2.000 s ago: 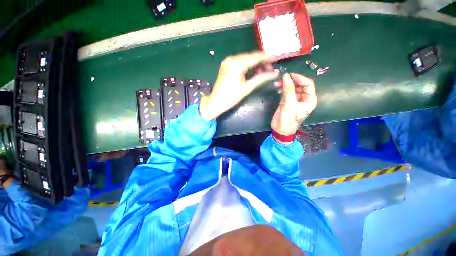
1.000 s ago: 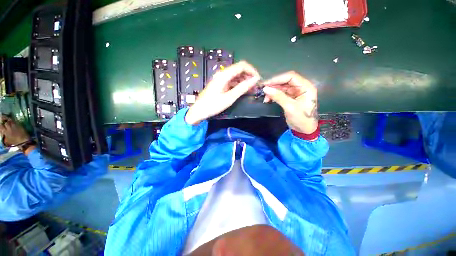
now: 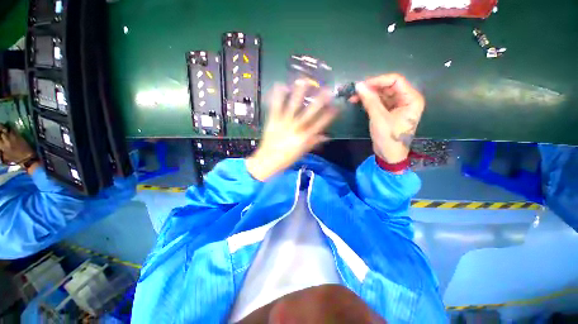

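Note:
My right hand point(image 3: 394, 114) pinches a small dark component point(image 3: 346, 91) between thumb and fingertips, above the green bench. My left hand point(image 3: 293, 126) is blurred, with fingers spread, over the lower part of a black phone housing point(image 3: 308, 65); whether it grips the housing cannot be told. That housing is blurred too. Two more black housings lie side by side to the left, a nearer-left one point(image 3: 205, 93) and one beside it point(image 3: 242, 85). Both carry white and yellow-orange spots and a white square near the lower end.
Black carrier trays point(image 3: 81, 95) with filled pockets stand at the left. A red parts bin point(image 3: 449, 10) with white contents is cut off at the top. Small glinting parts point(image 3: 487, 45) lie below it. Another person's hand and blue sleeve point(image 3: 38, 205) show at far left.
The third housing has moved right, away from the other two. My left hand has left the small component and opened over this housing. My right hand still holds the component. The view has shifted.

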